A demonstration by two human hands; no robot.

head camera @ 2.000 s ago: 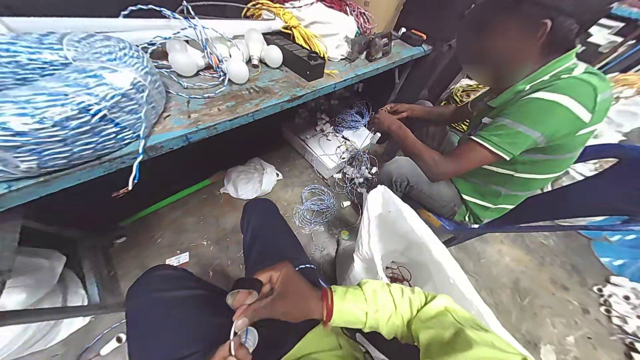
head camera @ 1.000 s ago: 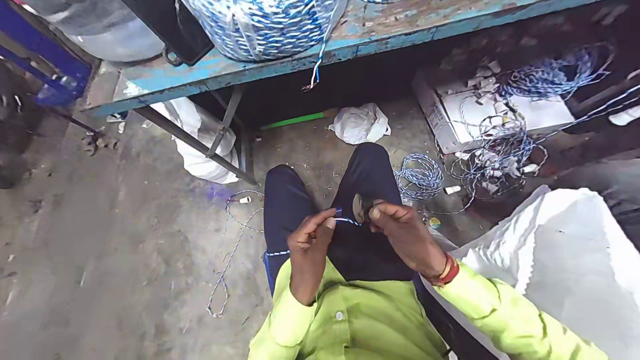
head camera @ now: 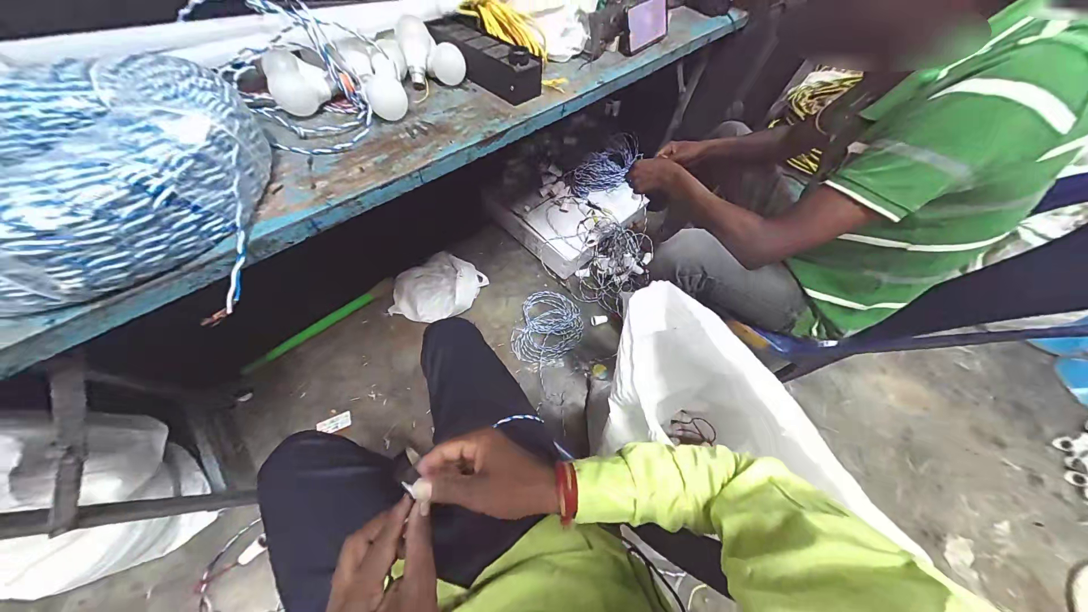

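Note:
Over my lap, my right hand (head camera: pixel 489 474) pinches a small light-coloured piece (head camera: pixel 415 489) between thumb and fingers. What this piece is cannot be made out. My left hand (head camera: pixel 387 552) meets it from below, its fingertips touching the right hand's at the same piece. A blue-and-white twisted wire (head camera: pixel 518 418) shows just behind my right hand. On the floor beyond my knees lies a loose coil of blue-and-white twisted wire (head camera: pixel 546 328). A white sack (head camera: pixel 731 374) stands open beside my right arm, with some dark wire inside.
A blue-edged workbench (head camera: pixel 340 183) holds a wrapped wire bundle (head camera: pixel 127 170), light bulbs (head camera: pixel 387 72) and a black box (head camera: pixel 497 64). Beneath are a white plastic bag (head camera: pixel 438 287) and a green rod (head camera: pixel 310 333). At right, a seated co-worker (head camera: pixel 918 195) handles wires above a white carton (head camera: pixel 552 225).
The view has swung back right, bringing the co-worker in again. My hands, apart with a wire between them one second ago, now meet at the fingertips.

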